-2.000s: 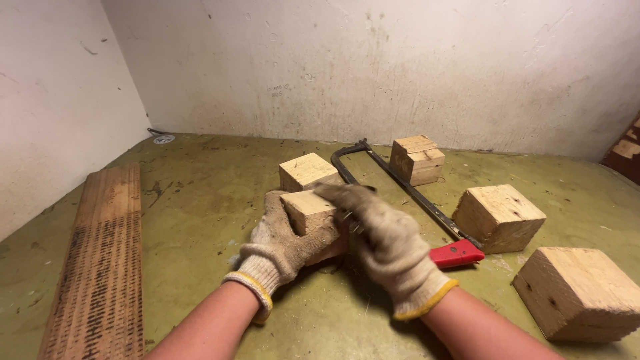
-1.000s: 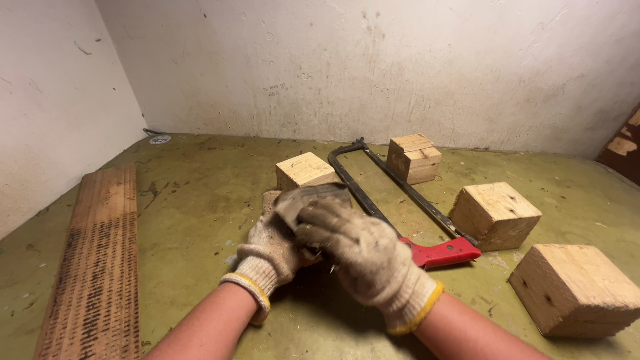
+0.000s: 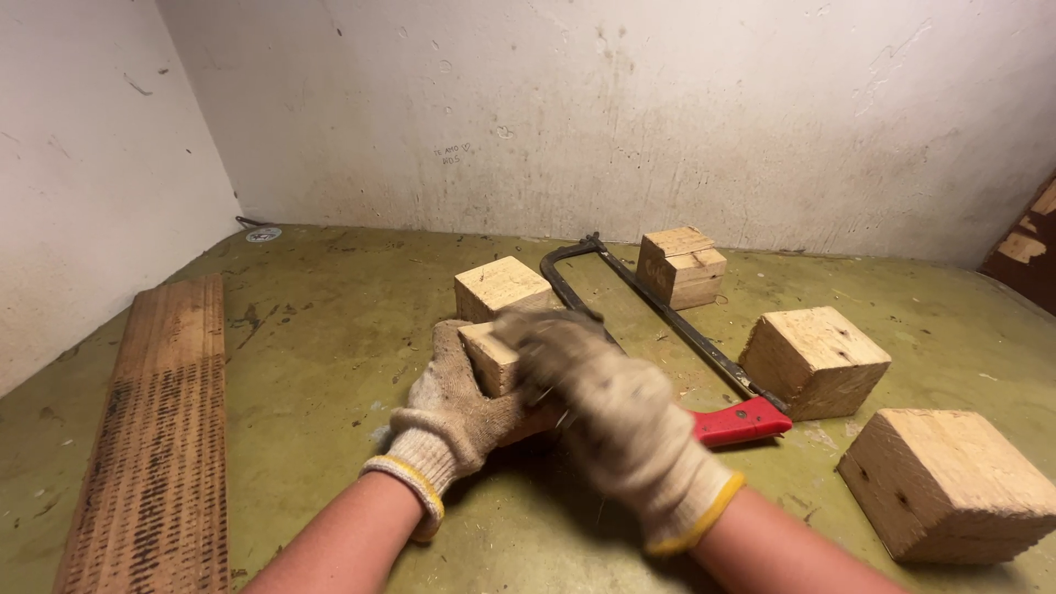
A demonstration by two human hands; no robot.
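My left hand (image 3: 466,404), in a cream knit glove with a yellow-edged cuff, grips a small wooden block (image 3: 492,355) held above the green surface. Over the block's right side is my gloved right hand (image 3: 602,396), blurred, its fingers bent around something dark and flat, perhaps sandpaper; its exact kind is unclear. Just behind the held block sits another wooden block (image 3: 502,285). A hacksaw with a dark metal frame and a red handle (image 3: 742,421) lies right of my hands, its grip partly behind my right hand.
Behind the hacksaw, near the wall, stands a notched wooden block (image 3: 683,268). Two larger blocks, one by the saw handle (image 3: 815,363) and one nearer (image 3: 949,487), rest at the right. A long wooden board (image 3: 157,445) with dark marks lies at the left.
My right hand has shifted back and forth over the held block, covering it a second ago and now leaving its left part in sight. My left hand keeps its hold in about the same place.
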